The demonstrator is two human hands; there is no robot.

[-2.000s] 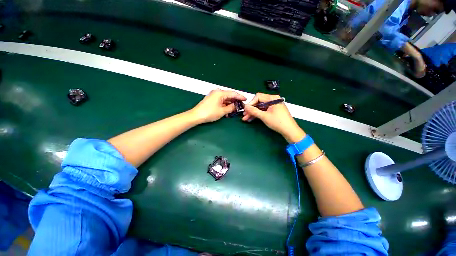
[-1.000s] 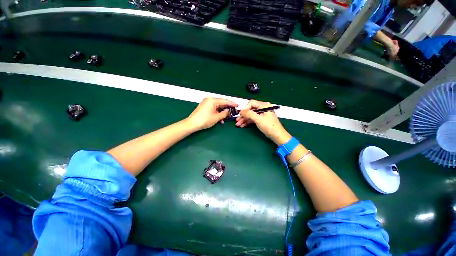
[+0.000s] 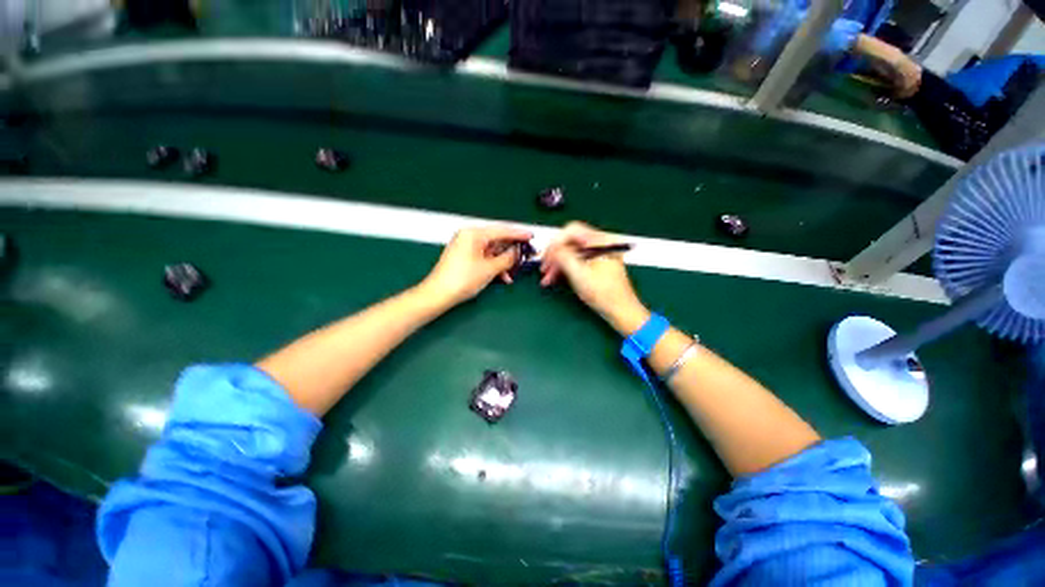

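My left hand (image 3: 468, 266) holds a small dark module (image 3: 523, 255) between its fingertips, just in front of the white rail. My right hand (image 3: 587, 271) grips a slim black pen-like tool (image 3: 605, 249). Its fingertips are close to the module, and the tool's back end points right. Whether the tool's tip touches the module is hidden by the fingers. A second dark module with a silvery centre (image 3: 494, 396) lies on the green bench between my forearms. Another dark module (image 3: 185, 280) lies on the bench at the left.
Beyond the white rail (image 3: 287, 212), several dark modules lie on the green belt (image 3: 435, 172). A white-blue fan (image 3: 877, 369) stands at the right beside a pale post. Black stacked trays (image 3: 590, 40) are at the back. Another person's hand (image 3: 892, 69) shows at the top right.
The view has shifted, moving the fan and far trays up in the picture. My hands still hold the module and tool close together. The tool looks more level than a second ago.
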